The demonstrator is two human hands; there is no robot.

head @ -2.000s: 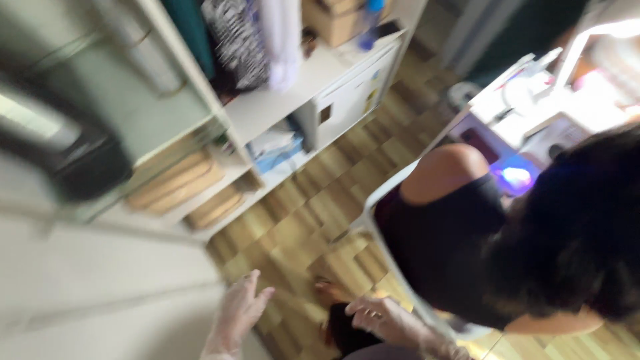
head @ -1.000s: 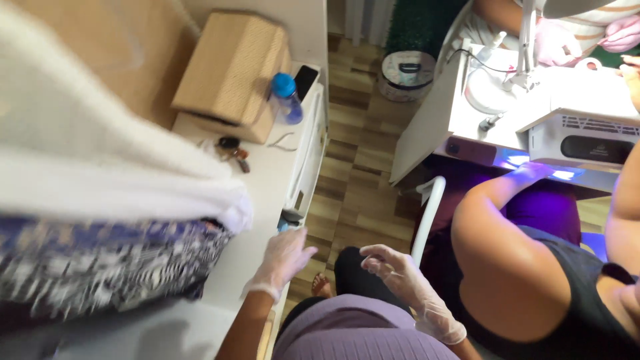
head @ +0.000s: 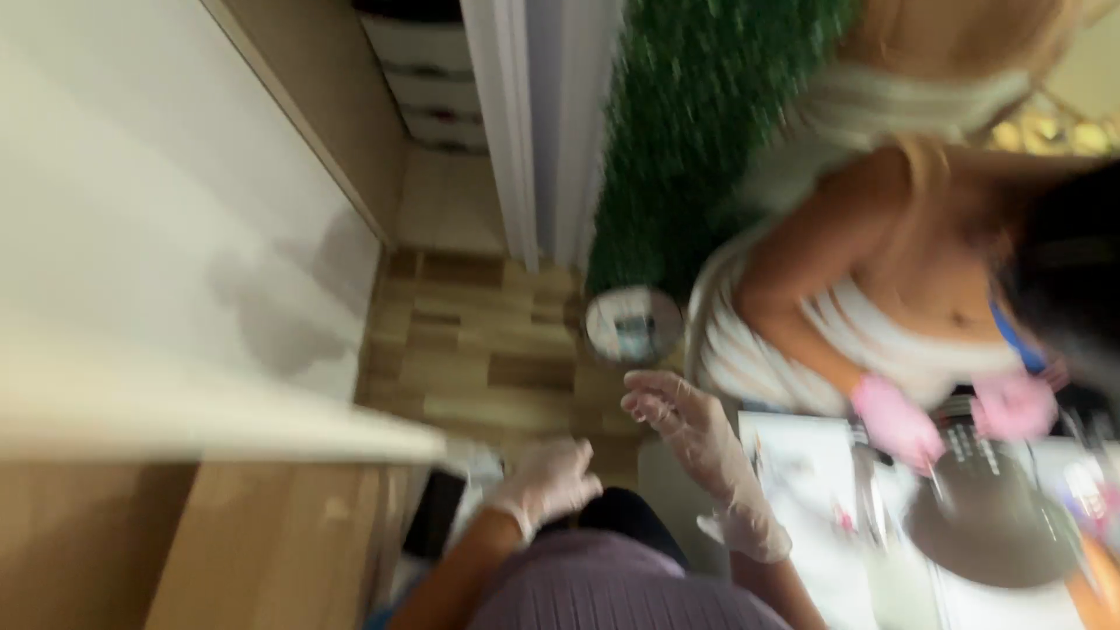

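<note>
My left hand (head: 549, 481), in a thin translucent glove, hangs low in the middle of the view with its fingers apart and nothing in it. To its right, my right hand (head: 691, 433), gloved the same way, is raised with its fingers loosely bent and empty. It is near the left edge of a white work table (head: 792, 490). Just left of my left hand, partly blurred, lies a dark phone-like object (head: 435, 512) on a white surface. Above my right hand, a round bin (head: 633, 324) stands on the floor.
A seated person in pink gloves (head: 897, 424) works under a round lamp head (head: 993, 525) at the right. A green artificial-grass wall (head: 700, 131) rises behind the bin. Wooden box or cabinet (head: 262, 542) at lower left; wood-patterned floor (head: 490, 376) between.
The view has swung a lot, bringing the grass wall and the pink-gloved person further into sight. The person in the dark top seen earlier is out of view. Both my hands stay empty.
</note>
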